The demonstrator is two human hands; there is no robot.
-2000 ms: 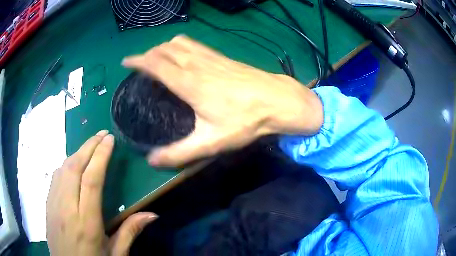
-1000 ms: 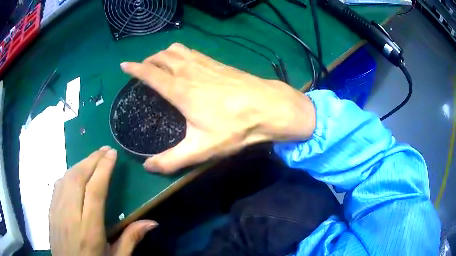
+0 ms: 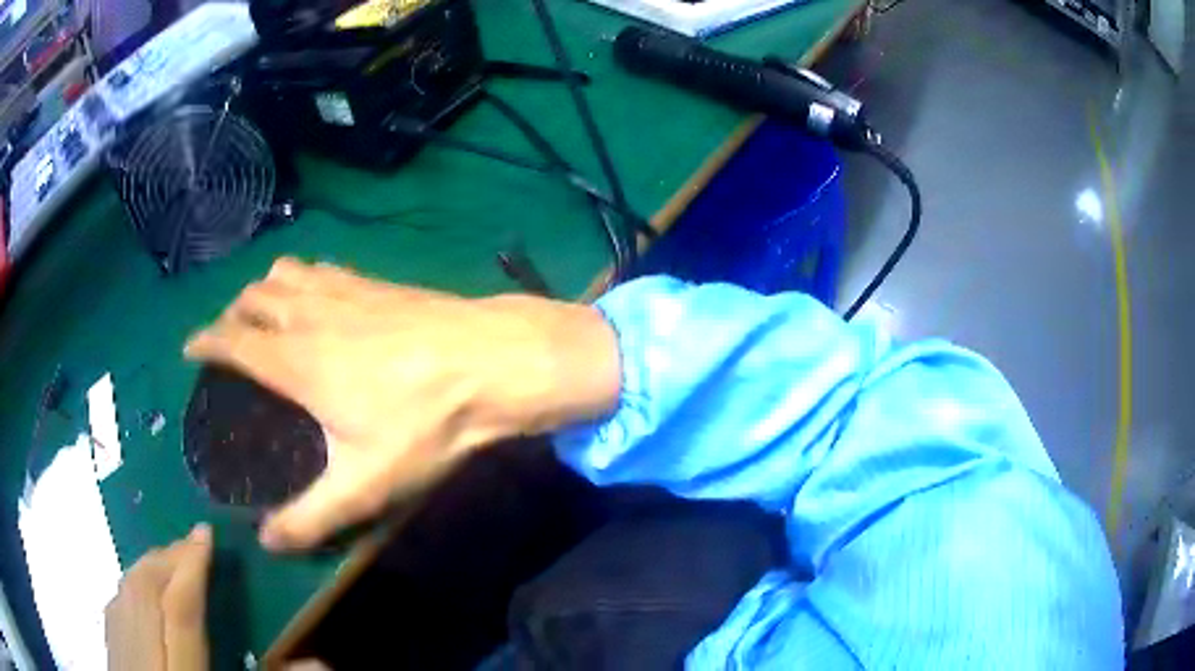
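A round dark dish (image 3: 252,446) lies near the bench's front edge, with tiny grains on its dark floor. My right hand (image 3: 393,387) spans its right side, thumb at the near rim and fingers at the far rim, and covers that part. My left hand (image 3: 160,606) rests on the bench on the near left, just short of the dish. It is cut off by the bottom edge and no object shows in it. The view is slightly blurred.
White paper (image 3: 72,564) lies left of the dish, with small bits beside it. A black fan (image 3: 199,184) and a black box with a yellow top (image 3: 374,81) stand behind. An electric screwdriver (image 3: 734,81) and cables lie toward the right edge. A blue stool (image 3: 767,216) stands beyond it.
The view has swung up and to the right, so the bench things sit lower and further left. More of the black box and floor shows. My right hand still holds the dish.
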